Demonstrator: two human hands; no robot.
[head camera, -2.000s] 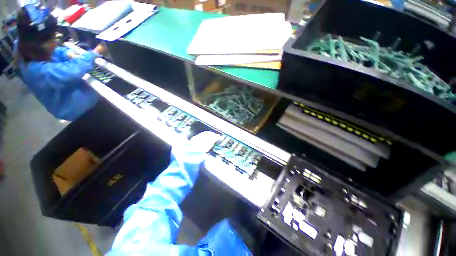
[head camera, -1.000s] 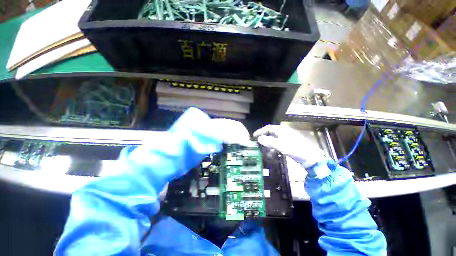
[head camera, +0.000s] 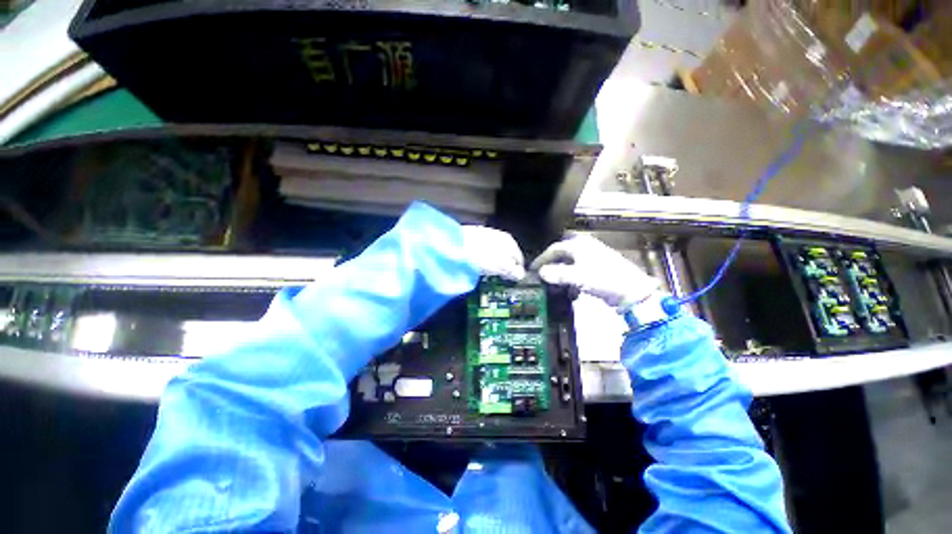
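Note:
A green circuit board panel (head camera: 512, 355) lies in the right part of the black solder pallet (head camera: 428, 422). The pallet's left part shows bare cut-outs. My left hand (head camera: 493, 250), in a white glove, is at the panel's far end, its fingertips at the far edge. My right hand (head camera: 593, 269), also gloved, meets it there at the far right corner. The fingertips are small and blurred, so whether either hand grips the panel cannot be told.
Conveyor rails (head camera: 835, 367) run left and right. A loaded carrier (head camera: 843, 292) sits on them at right. Beyond are a black plastic bin (head camera: 355, 68) and a component foam tray (head camera: 386, 177) on the shelf. A blue wrist strap cord (head camera: 743, 224) runs off right.
One second ago the panel stuck out past the pallet's near edge; now it lies within the pallet. Earlier my left hand reached along the rails to boards at left. The view has turned right.

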